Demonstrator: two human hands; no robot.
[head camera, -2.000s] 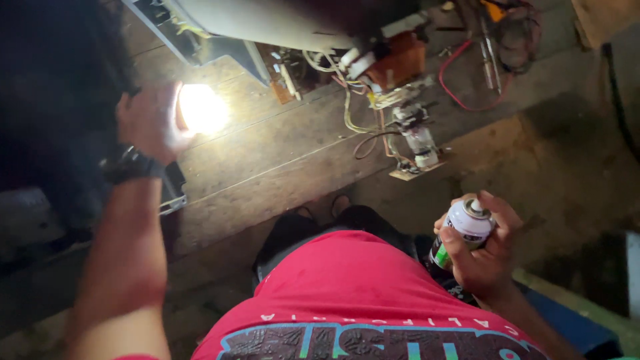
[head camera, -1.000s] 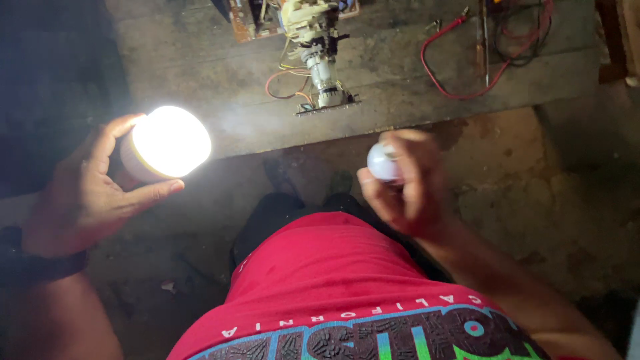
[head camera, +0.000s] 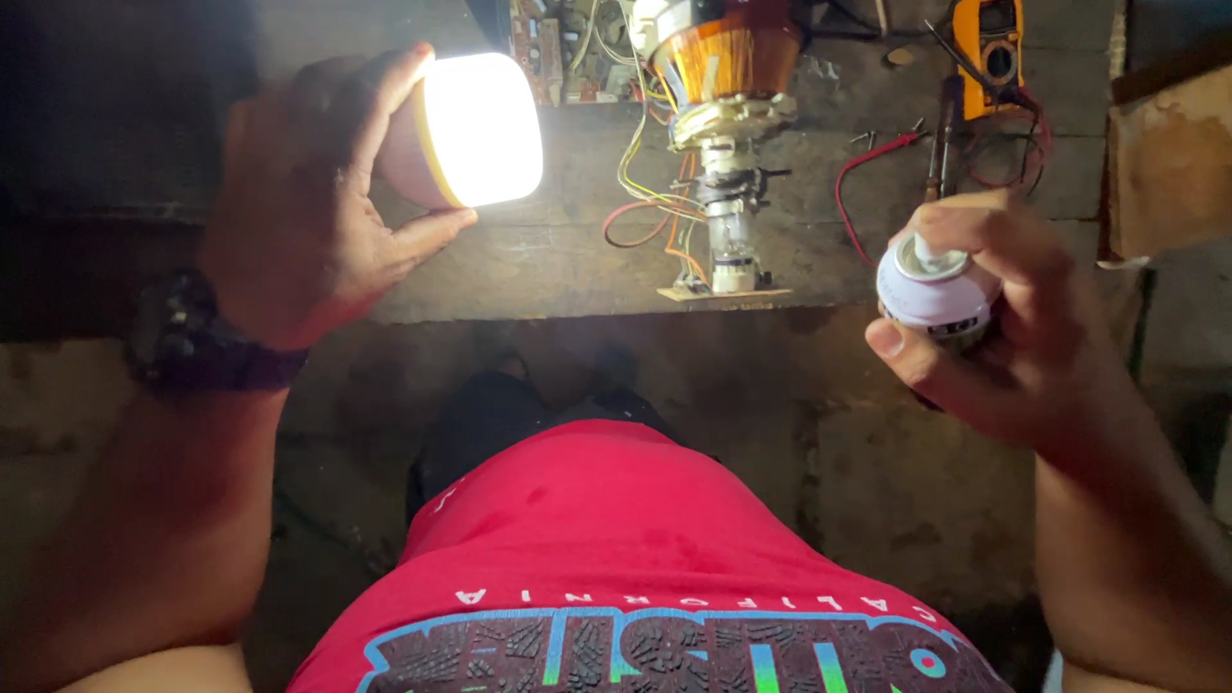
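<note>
My left hand (head camera: 318, 202) grips a lit bulb-shaped lamp (head camera: 486, 130) by its base, its bright dome facing right over the wooden bench. Around an aerosol can (head camera: 936, 289) my right hand (head camera: 1011, 308) is closed, with the index finger on the spray nozzle. Between the hands, the neck of a cathode-ray tube (head camera: 729, 226) points toward me, with a small circuit board (head camera: 722, 293) at its end near the bench edge. Behind it are the copper deflection coil (head camera: 729, 63) and loose thin wires (head camera: 630, 183).
A yellow multimeter (head camera: 987, 58) lies at the back right, with a red test lead (head camera: 857, 183) and a screwdriver (head camera: 936, 159) close by. Another circuit board (head camera: 568, 58) sits behind the wires. The wooden bench's front edge (head camera: 539, 316) runs just beyond my body.
The lamp in my left hand is now held beside the tube neck, its dome turned right. My right hand, blurred a second ago, shows the can more clearly. The view has shifted.
</note>
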